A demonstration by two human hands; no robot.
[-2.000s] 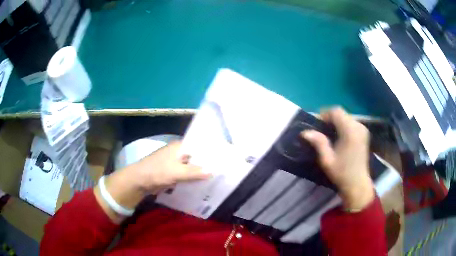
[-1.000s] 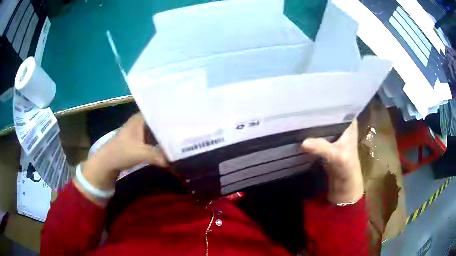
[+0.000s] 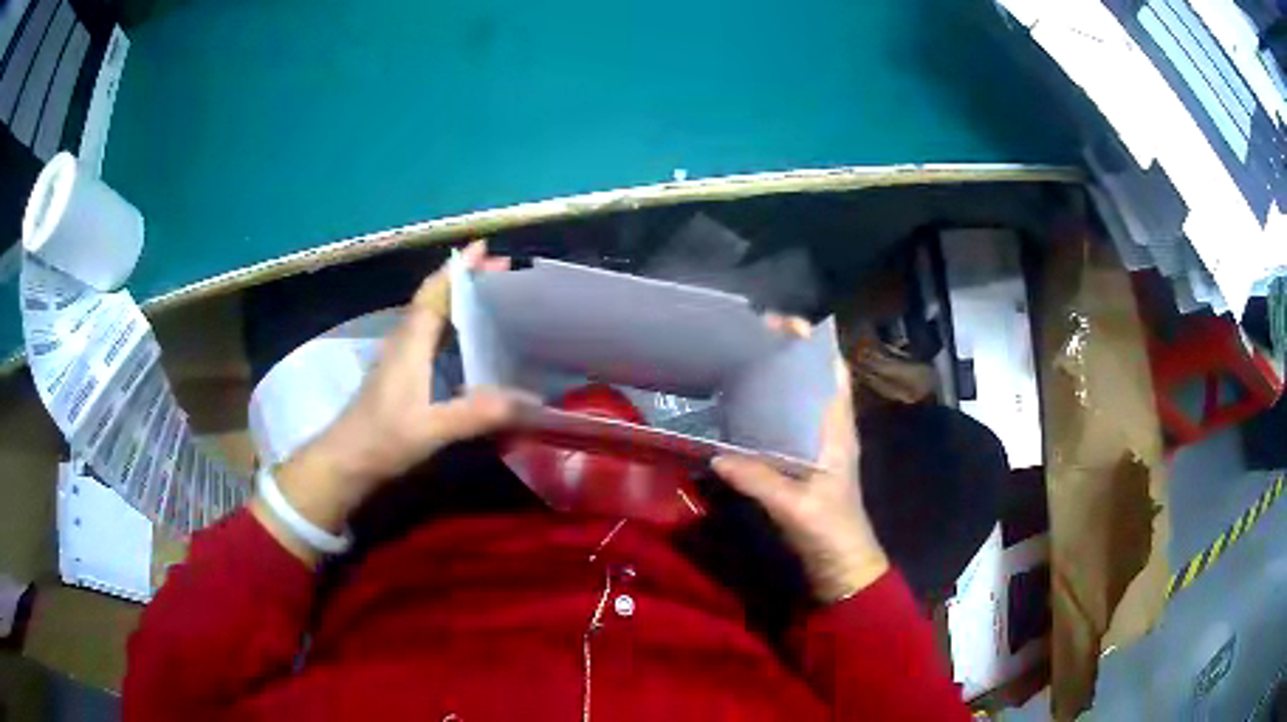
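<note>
An erected carton (image 3: 635, 339) is held over my lap with its open end facing me. Its grey-white inside shows, and I see through it to something red and some pale pieces. My left hand (image 3: 431, 374) grips its left end, fingers at the far corner and thumb along the near edge. My right hand (image 3: 812, 487) grips its right end, thumb at the near edge and a fingertip at the far edge. The carton's printed outside is mostly hidden.
The label roll (image 3: 92, 226) stands at the left of the green bench (image 3: 565, 106), its label strip (image 3: 99, 388) hanging over the edge. Flat cartons (image 3: 1179, 141) are stacked at right. Brown cardboard (image 3: 1101, 494) and white-and-black cartons (image 3: 988, 367) lie below. A white round shape (image 3: 318, 388) is by my left wrist.
The carton was flat, then opened with its flaps spread above the bench. Now it is lower and turned, so its open end faces me. Both hands still hold it.
</note>
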